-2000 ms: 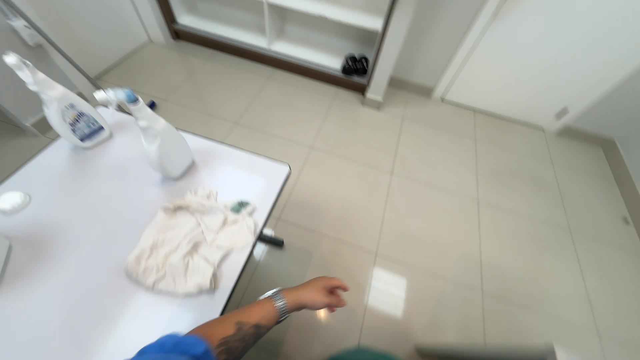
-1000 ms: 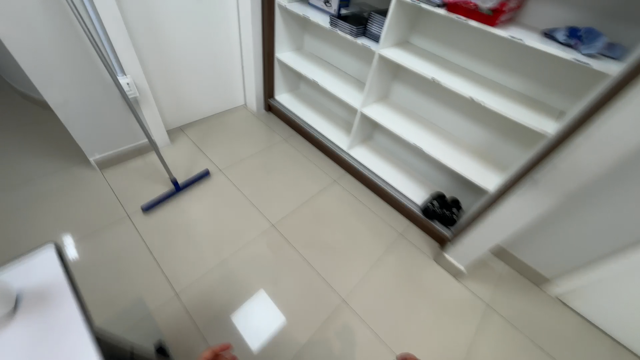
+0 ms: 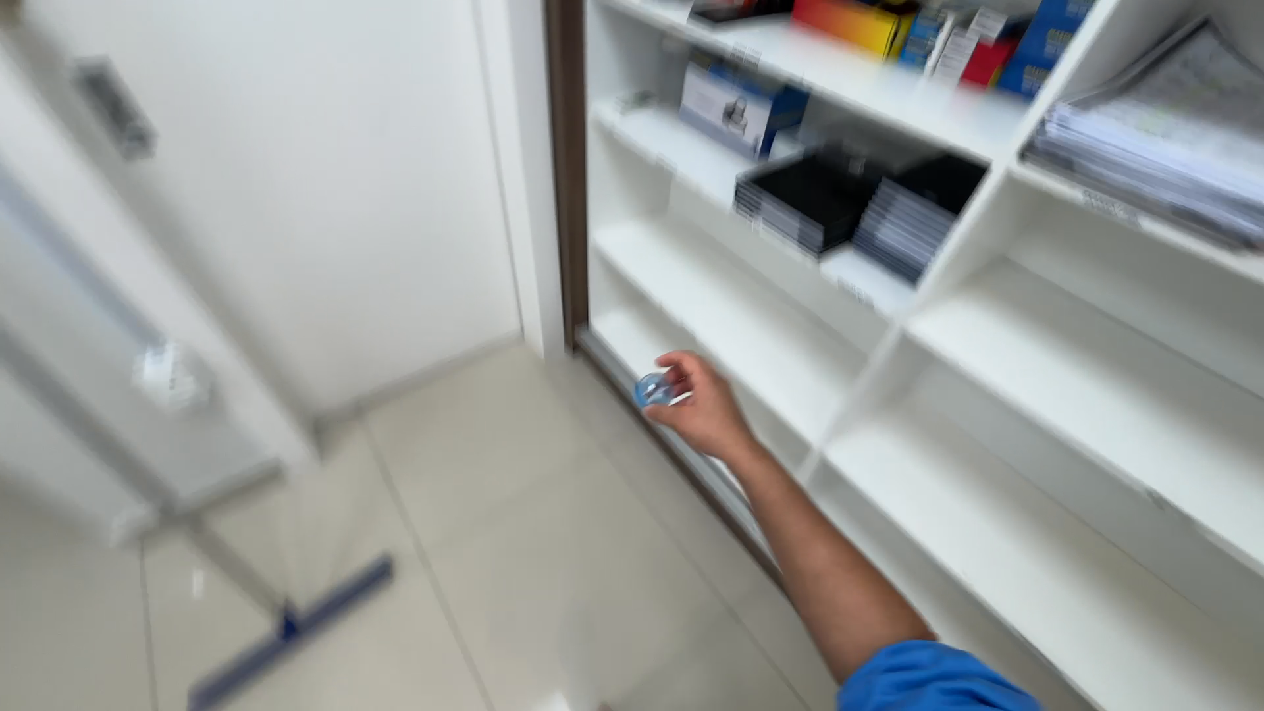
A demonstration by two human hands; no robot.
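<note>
My right hand [image 3: 696,405] reaches out in front of the lower shelves, its thumb and fingers closed around a small round, clear blue object [image 3: 654,390], too blurred to name exactly. The blue-sleeved arm comes in from the lower right. Behind the hand stands a white shelving unit [image 3: 731,306]. My left hand is not clearly visible. To the lower left, a blue floor squeegee [image 3: 291,627] rests on the tiles, its long handle leaning up and to the left.
Stacked black-topped items [image 3: 815,197], a blue and white box [image 3: 741,109] and a pile of papers [image 3: 1165,138] lie on upper shelves. A dark frame [image 3: 568,178] edges the unit beside a white door [image 3: 365,197]. Several coloured boxes [image 3: 889,30] stand at the top.
The view has swung left from the table to the shelving and squeegee. My right hand now extends toward the shelves with the small blue object in it.
</note>
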